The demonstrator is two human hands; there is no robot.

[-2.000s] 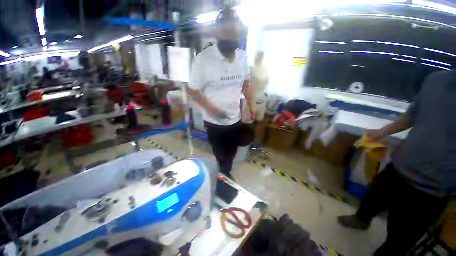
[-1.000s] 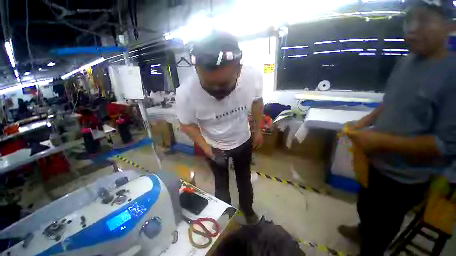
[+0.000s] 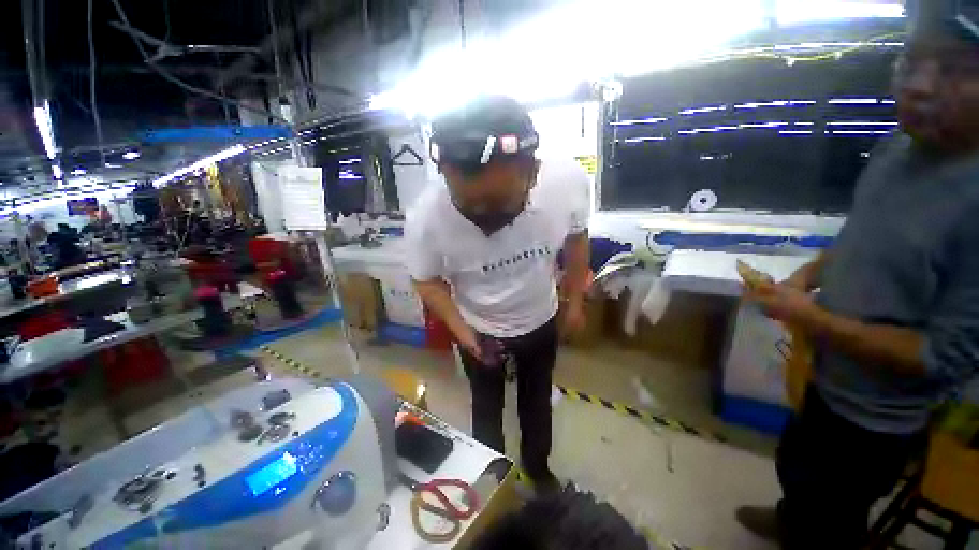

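Neither of my hands is in the picture. Nearest in front of me is the white sewing machine head (image 3: 242,473) with a blue stripe and a small lit screen, at the lower left. Small metal fittings lie along its top. Scissors (image 3: 443,509) with red and yellowish loop handles lie on the white table end (image 3: 492,469), right of the machine. A black flat rectangle (image 3: 423,443), perhaps a phone, lies just behind the scissors. A dark fuzzy shape (image 3: 564,523) is cut off by the bottom edge; I cannot tell what it is.
A person in a white shirt (image 3: 499,279) stands beyond the table end, head bent, with a small dark thing in one hand. A person in grey (image 3: 880,279) stands at the right, holding something yellowish. A wooden stool (image 3: 945,483) is at far right. Yellow-black tape (image 3: 633,414) marks the floor.
The view has swung right and then slightly back left. The person in white has come nearer and bent their head. The person in grey has raised the hand with the yellowish thing.
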